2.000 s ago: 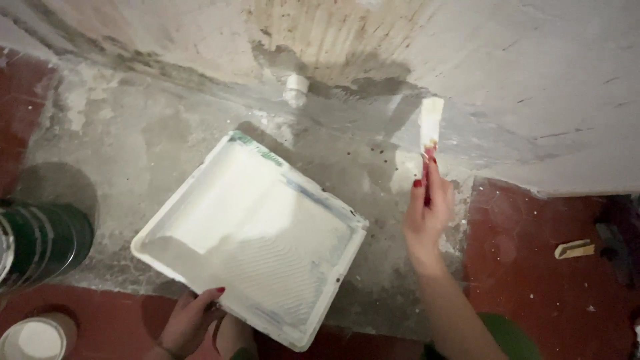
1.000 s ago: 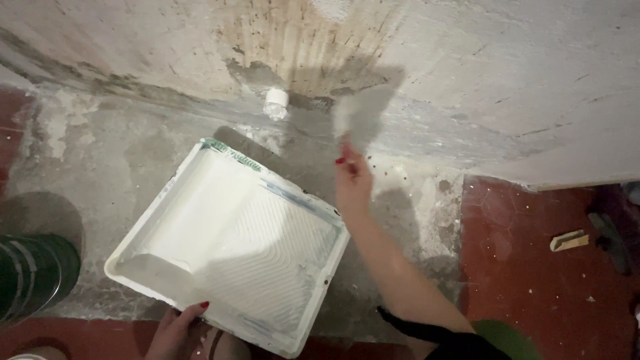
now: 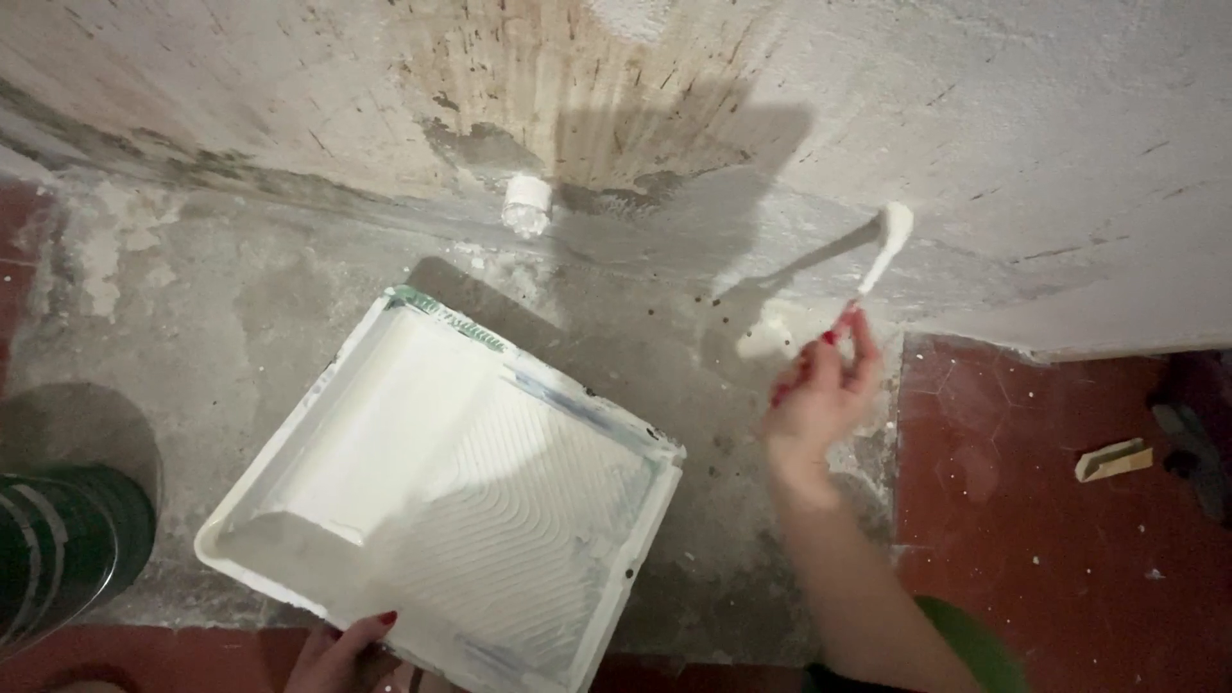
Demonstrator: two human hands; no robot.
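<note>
My right hand (image 3: 828, 385) grips the handle of a paintbrush (image 3: 887, 245), whose bristles are coated in white paint. The brush tip is against or close to the lower wall (image 3: 1011, 192); exact contact is hard to tell. At the lower edge of a paint tray (image 3: 313, 597), my left hand (image 3: 346, 654) holds the rim, thumb on top, the other fingers mostly hidden beneath. White paint fills the tray's well and coats its ribbed slope. A short white pipe stub (image 3: 527, 204) sticks out near the base of the wall, left of the brush.
A dark green bucket (image 3: 77, 539) stands at the left edge. Bare concrete (image 3: 241, 241) runs along the wall, with a white paint patch (image 3: 765, 332) below the brush. Red floor tiles (image 3: 1001, 558) lie at right, with a small beige piece (image 3: 1115, 460) and dark objects (image 3: 1193, 443) on them.
My right hand with the brush moved left along the wall base, then back to the right. My left hand still holds the tray.
</note>
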